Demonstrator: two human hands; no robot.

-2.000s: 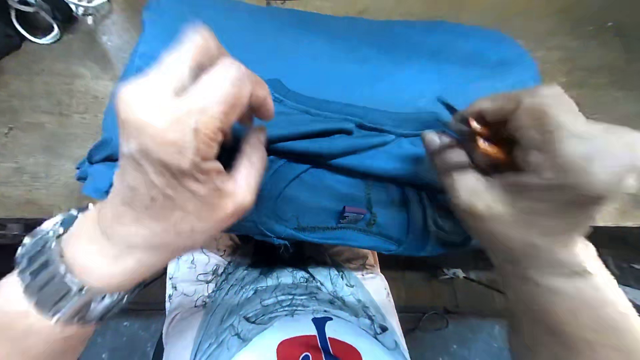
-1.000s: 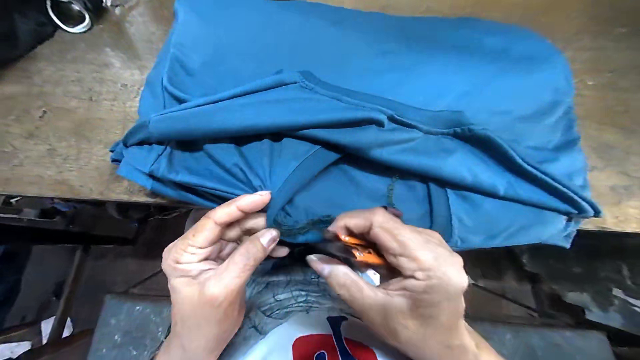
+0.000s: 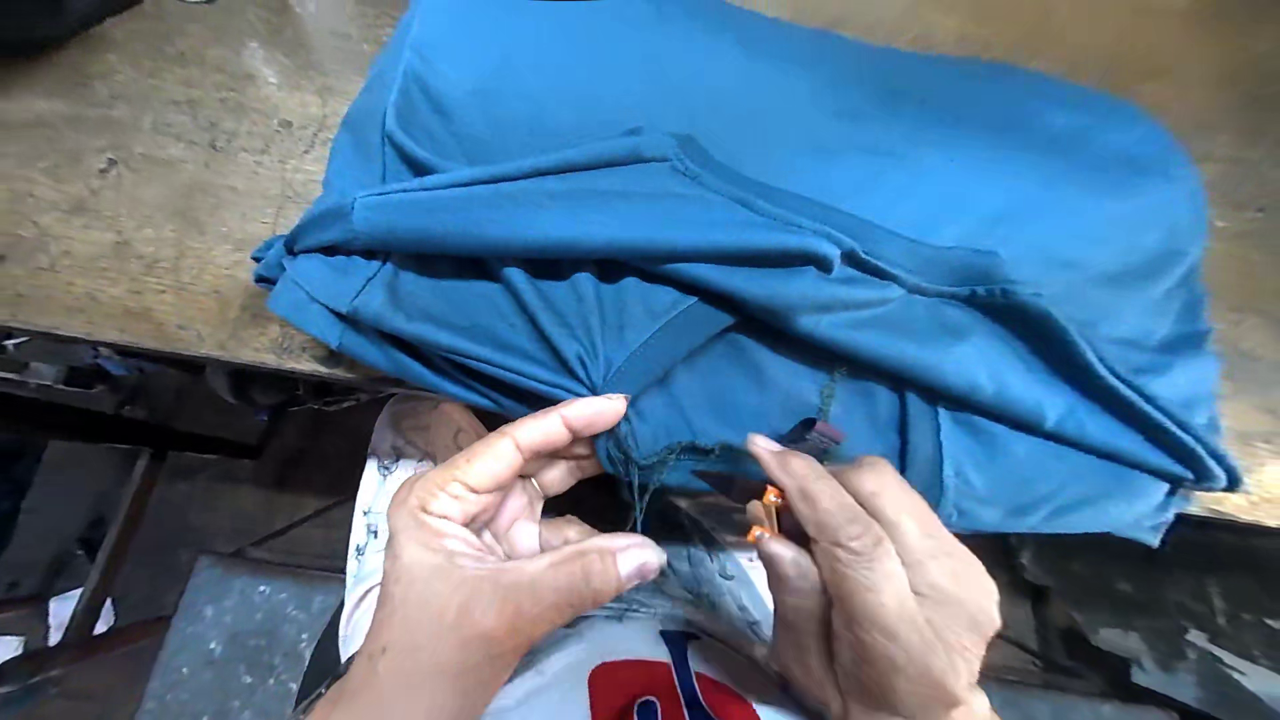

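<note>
A blue knit garment (image 3: 800, 130) lies folded and rumpled, its near edge hanging over the front of the table. My left hand (image 3: 500, 530) is palm up at that edge, fingertips touching the cloth beside a tuft of loose dark threads (image 3: 635, 480); its thumb is apart from the fingers. My right hand (image 3: 870, 570) holds a small thread snipper with orange parts (image 3: 768, 512), its dark blades pointing left toward the threads. A small dark label (image 3: 825, 436) is on the garment just above the snipper. Whether the left fingers pinch any cloth is unclear.
The worn wooden table (image 3: 150, 180) spans the top and left, with a black item (image 3: 50, 20) at its far left corner. Below its front edge are dark framework and a grey speckled surface (image 3: 230, 640). Loose threads lie over the lap.
Both hands were over the garment two seconds ago and have since come down to its near edge. Between one second ago and now, the left thumb has moved away from the fingers, exposing loose threads.
</note>
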